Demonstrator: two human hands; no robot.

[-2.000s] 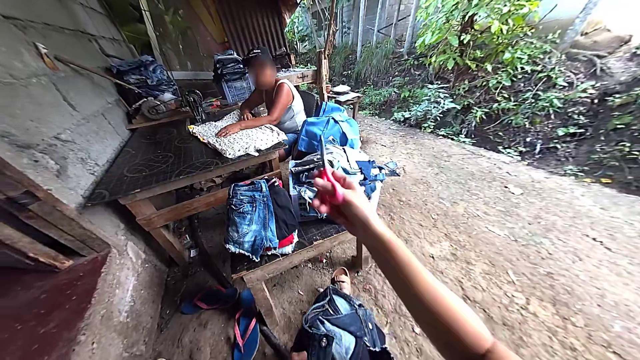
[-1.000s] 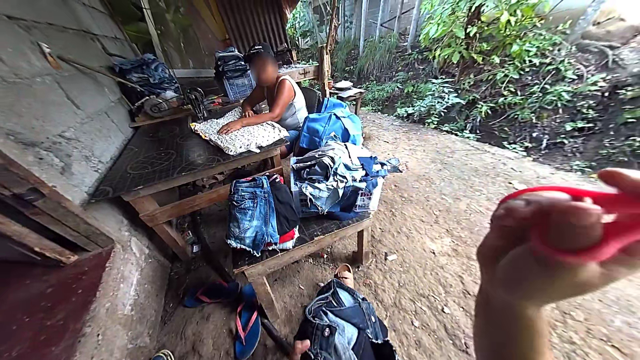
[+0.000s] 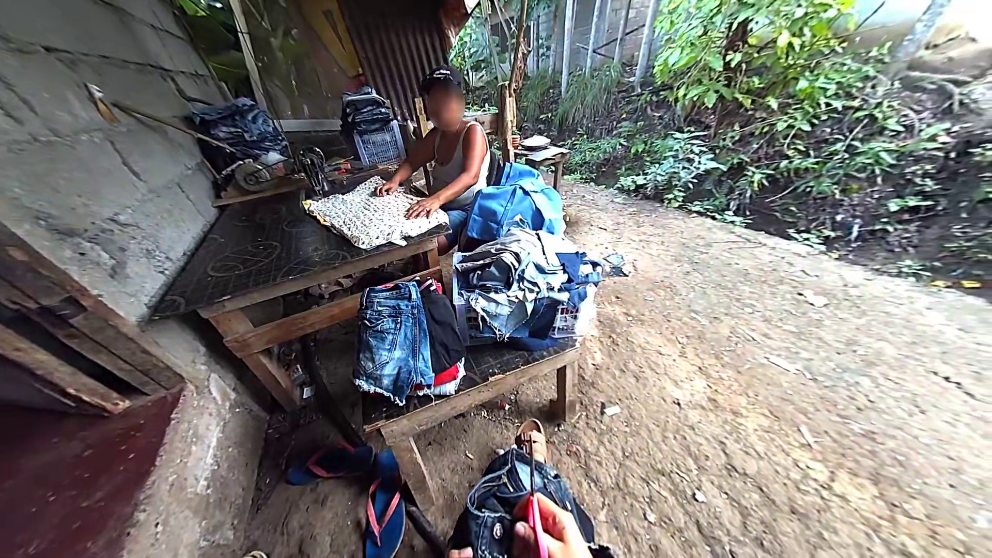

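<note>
Low in the view, my right hand [image 3: 552, 528] grips scissors [image 3: 534, 496] by their red-pink handle, the narrow blades pointing up and away over a dark denim garment [image 3: 494, 500]. Only the fingertips of my left hand [image 3: 460, 552] show at the bottom edge, beside that garment; whether they hold it cannot be made out. The denim lies over my lap or legs, with a sandalled foot [image 3: 532, 438] just beyond. Ahead on a low wooden bench [image 3: 480, 395] are folded blue denim shorts [image 3: 394, 337] and a basket [image 3: 575, 319] heaped with denim pieces [image 3: 515, 279].
Another person [image 3: 457, 155] sits behind the dark table [image 3: 256, 252], both hands on a patterned cloth [image 3: 372, 211]. A sewing machine [image 3: 312, 169] stands near the wall. Blue flip-flops [image 3: 384, 515] lie left of the garment. Bare ground [image 3: 744, 387] stretches right.
My right hand, raised at the right with the scissors a second ago, is now low over the denim garment. My left fingertips have come into view. The other person's head has lifted.
</note>
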